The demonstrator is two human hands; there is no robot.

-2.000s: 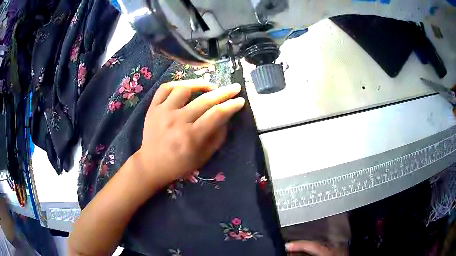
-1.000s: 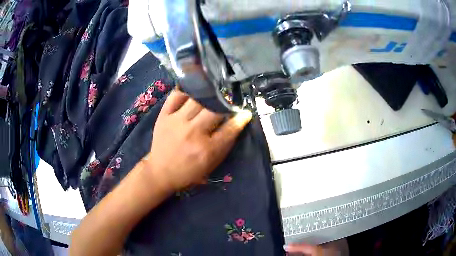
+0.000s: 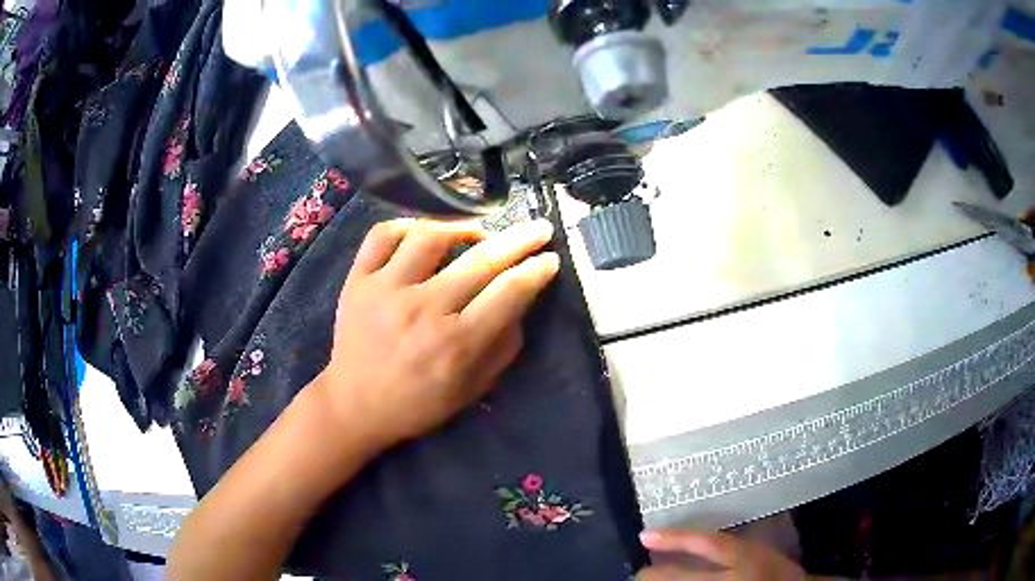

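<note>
Dark floral cloth (image 3: 545, 420) lies under the sewing machine head (image 3: 726, 68) and runs down past the table's front edge. My left hand (image 3: 420, 323) rests palm down on the cloth, two fingertips by its right edge just below the presser foot (image 3: 536, 202); its thumb is not clearly seen. My right hand (image 3: 721, 556) is low in view, cut off by the frame, its fingertips at the cloth's right edge, seemingly pinching it. The needle point is hidden. A grey ribbed dial (image 3: 616, 235) sits right of the foot.
More floral cloth (image 3: 142, 238) is heaped at left beside dark hanging strips (image 3: 40, 306). A black cut piece (image 3: 880, 142) lies right of the machine, with a slim dark tool (image 3: 985, 153) and metal blades (image 3: 987, 216) nearby. A measuring tape (image 3: 829, 437) follows the front edge.
The camera view has tilted and shifted. The lower flower cluster sits nearer my left hand than before, so the cloth has moved up towards the machine. My right hand shows higher at the edge.
</note>
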